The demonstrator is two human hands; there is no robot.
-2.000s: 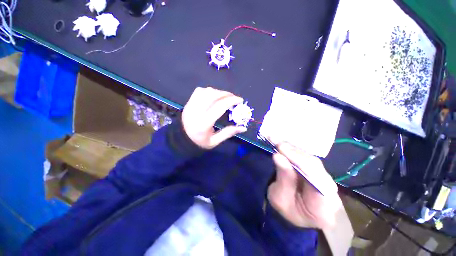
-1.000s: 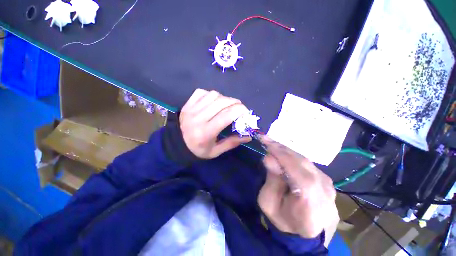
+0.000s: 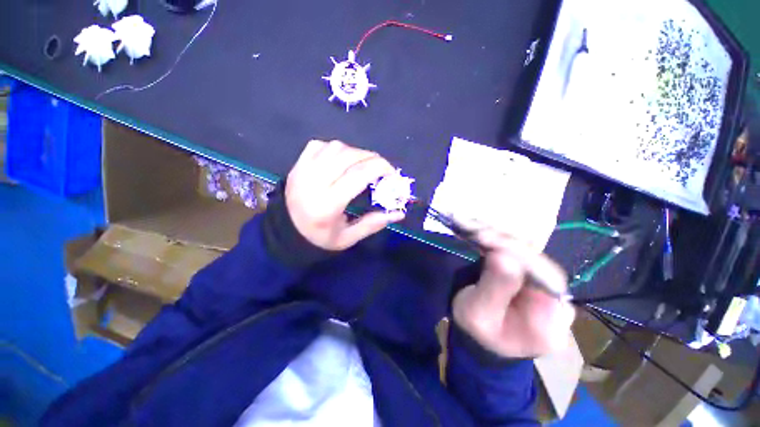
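My left hand (image 3: 333, 196) holds a white spiked round housing (image 3: 392, 193) between thumb and fingers at the bench's front edge. A short bit of red shows at the housing's right side. My right hand (image 3: 518, 296) holds dark thin tweezers (image 3: 454, 227); their points are just right of the housing, apart from it, over the left edge of the paper sheet (image 3: 500, 196). My right hand is slightly blurred. Another spiked housing (image 3: 349, 81) lies face-up on the black mat, with a red lead wire (image 3: 400, 24) curving right to a tiny pale connector.
The parts tray (image 3: 608, 92) with black specks is at the right. Green-handled cutters (image 3: 593, 268) lie beside the paper. White housings (image 3: 133, 36) and a pale loose wire (image 3: 171, 68) are at the back left. An open carton (image 3: 158, 188) with purplish-white units and a blue bin (image 3: 52, 142) stand below the bench.
The tweezers reached the held housing one second ago; now my right hand has drawn them back to the right. My left hand keeps the housing. The whole view has shifted slightly.
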